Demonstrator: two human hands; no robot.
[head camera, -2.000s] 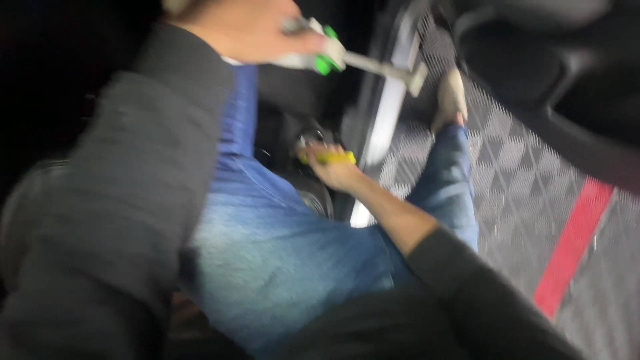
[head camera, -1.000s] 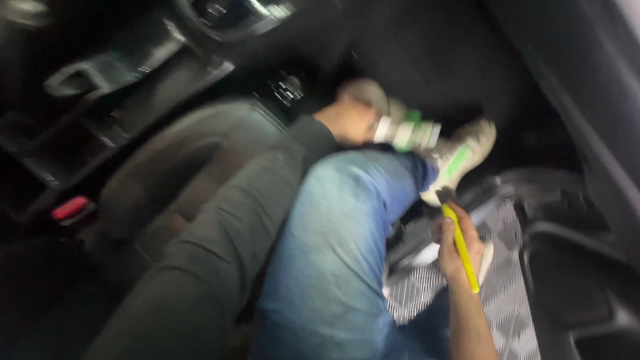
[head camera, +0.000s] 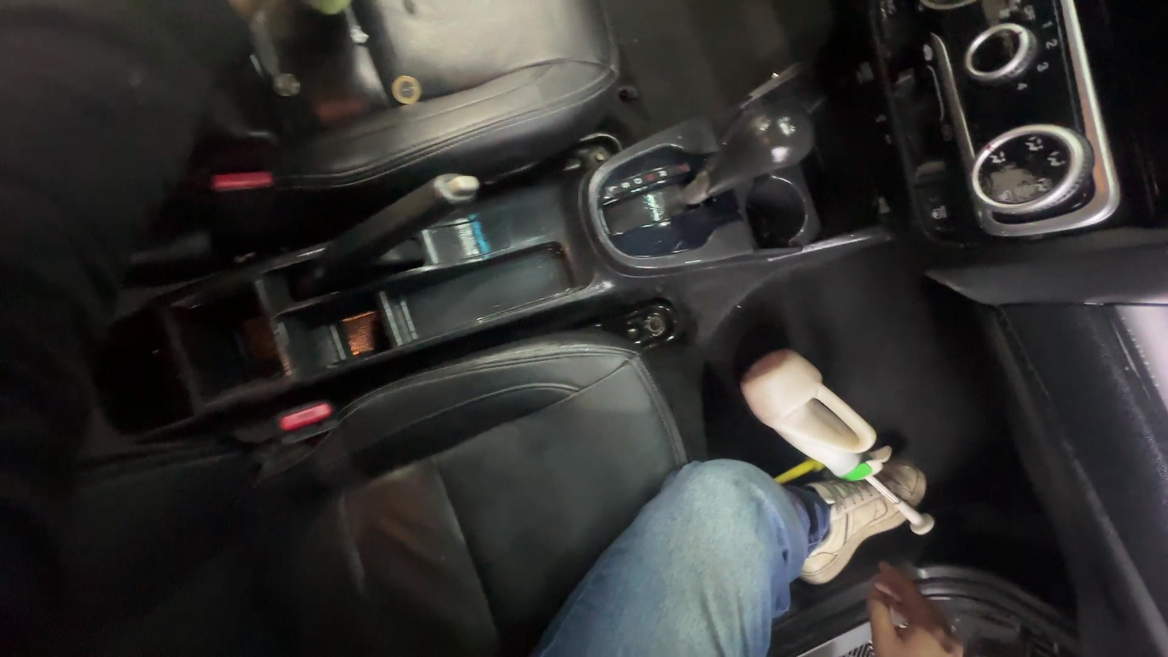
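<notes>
My right hand (head camera: 912, 625) shows at the bottom right edge, fingers apart and nothing seen in it, above the door sill (head camera: 844, 643). My left hand is out of view. In the footwell, a white plastic bottle (head camera: 789, 392) with a loop handle lies tilted. By its narrow end are a green part (head camera: 859, 472) and a thin white stem with a round tip (head camera: 922, 524), over a beige shoe (head camera: 853, 529). A yellow handle (head camera: 799, 471) shows between the bottle and the jeans-clad knee (head camera: 712, 538); its other end is hidden.
The near black seat (head camera: 547, 456) lies left of the knee. Beyond it run the centre console (head camera: 493, 292), handbrake lever (head camera: 392, 219) and gear lever (head camera: 766, 141). A small yellowish ring-shaped thing (head camera: 406, 89) lies on the far seat (head camera: 511, 46). Round dashboard knobs (head camera: 1031, 171) are at upper right.
The view has swung toward the console and seats. My right hand, which held the yellow-handled tool one second ago, now shows without it. My left hand has left the view.
</notes>
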